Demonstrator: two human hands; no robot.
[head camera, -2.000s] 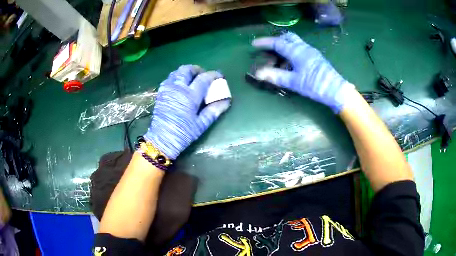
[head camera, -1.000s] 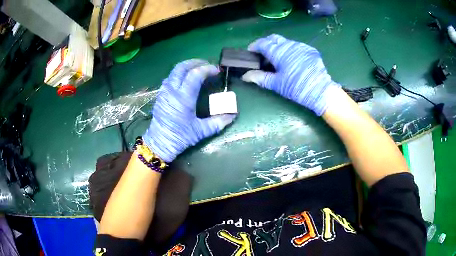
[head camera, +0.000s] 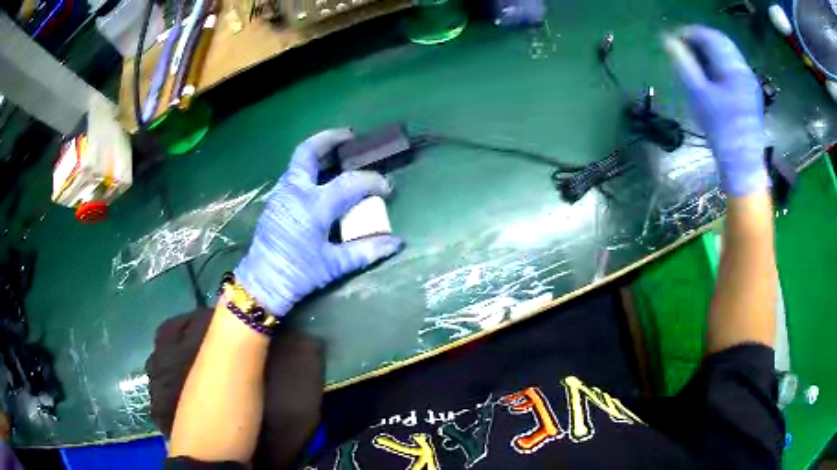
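My left hand (head camera: 307, 220), in a pale blue-violet glove, holds a small white block (head camera: 365, 218) between thumb and fingers. Its upper fingers also hold a black power adapter (head camera: 374, 149) just behind the block. The adapter's cable (head camera: 486, 145) runs right to a bundled coil (head camera: 597, 174) on the green bench. My right hand (head camera: 720, 96), in the same kind of glove, is raised at the upper right. It is blurred at the fingertips, and I cannot tell whether it holds anything.
More black cable (head camera: 656, 128) lies left of my right hand. A crumpled clear plastic strip (head camera: 184, 240) lies at left. A white-yellow block with a red round part (head camera: 92, 174) stands beside a grey post. Pens (head camera: 174, 64) lie on the wooden board (head camera: 240, 46). A fan (head camera: 817, 32) is far right.
My right hand has let go of the adapter and moved far right. The adapter is now at my left fingers, with its cable stretched to the right. The view has shifted to the right.
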